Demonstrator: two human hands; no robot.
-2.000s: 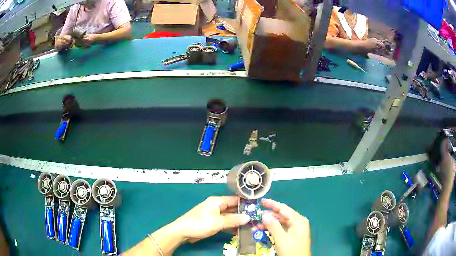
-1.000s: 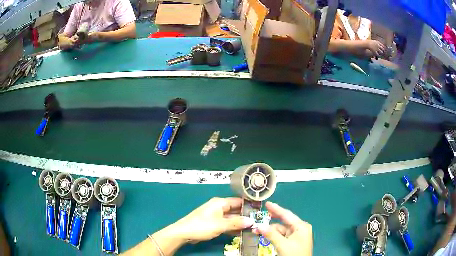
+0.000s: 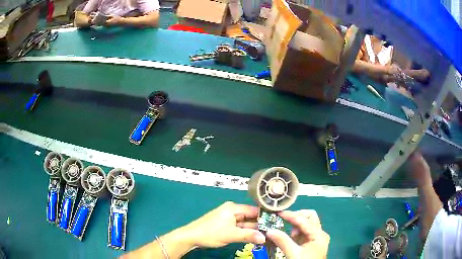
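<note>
A handheld fan unit [image 3: 275, 189] is upright in front of me, its round spoked head at the top and its handle between my hands. My left hand [image 3: 223, 226] holds the handle from the left, thumb by the circuit board. My right hand [image 3: 304, 233] holds it from the right, fingertips at the edge of the green circuit board [image 3: 270, 221]. The blue battery [image 3: 260, 252] shows below the board, cut off by the bottom edge. Yellowish-white pads [image 3: 245, 253] lie beneath, partly hidden by the unit.
Several fan units [image 3: 118, 222] stand in a row at left; more units [image 3: 378, 246] lie at right. The belt [image 3: 243, 136] carries units and small pale parts [image 3: 185, 140]. A cardboard box [image 3: 304, 60] and workers are across it. A neighbour's arm [image 3: 428, 192] reaches over at right.
The view has tilted and shifted. Units and small parts on the belt have moved left. The circuit board now sits squarer in the handle between my hands. The neighbour's arm reaches toward the belt.
</note>
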